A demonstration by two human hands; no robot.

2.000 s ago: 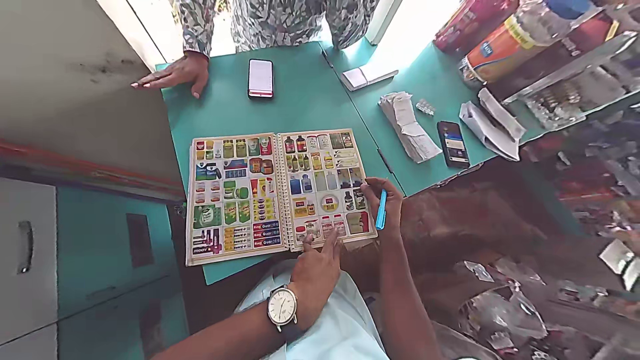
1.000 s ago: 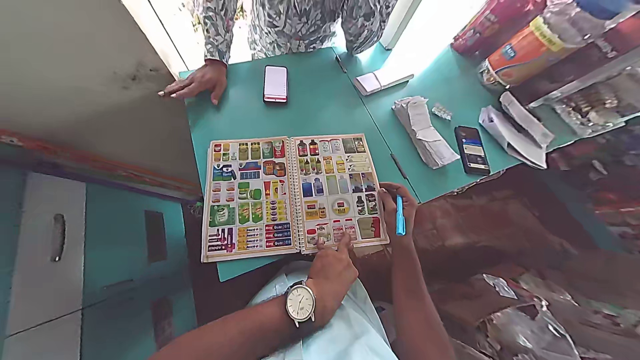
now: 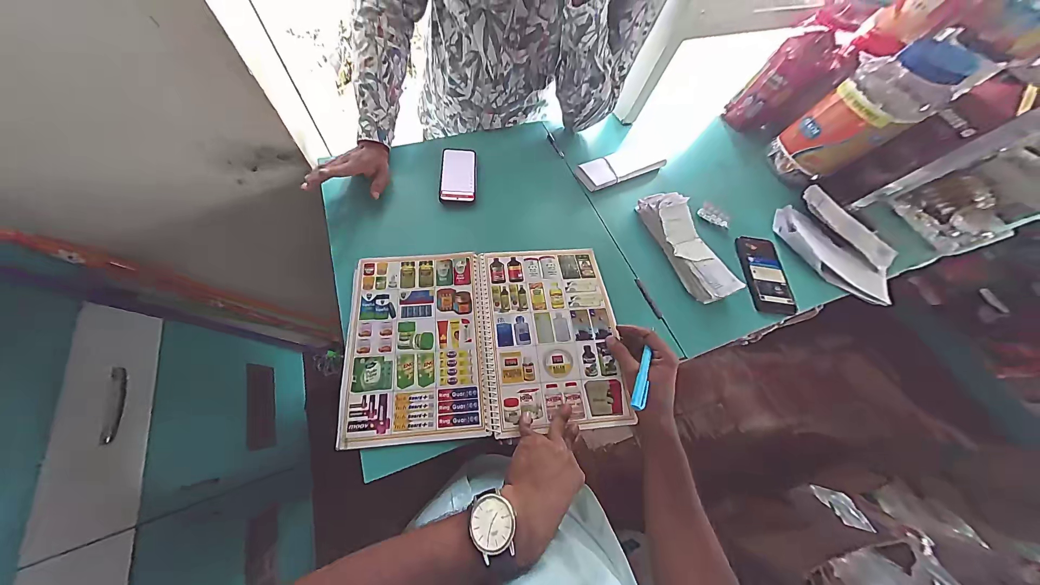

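A spiral-bound catalogue [image 3: 418,349] with product pictures lies spread on the green table [image 3: 520,211], its wire binding down the middle. My left hand [image 3: 546,467], with a wristwatch [image 3: 492,524] on the wrist, rests its fingertips on the bottom edge of the right page. My right hand [image 3: 650,366] pinches the right edge of that page and also holds a blue pen [image 3: 642,379] pointing down. A phone [image 3: 458,175] with a lit screen lies beyond the catalogue.
Across the table stands a person in a patterned garment, one hand [image 3: 357,169] on the corner. To the right are folded papers [image 3: 691,248], a small pad [image 3: 621,172], a second phone [image 3: 765,275], more papers [image 3: 837,244], a large plastic jar [image 3: 853,122] and packets. A cabinet [image 3: 89,439] stands left.
My hands stay at the lower and right edges of the catalogue, with the pen still in the right one. The view has shifted somewhat.
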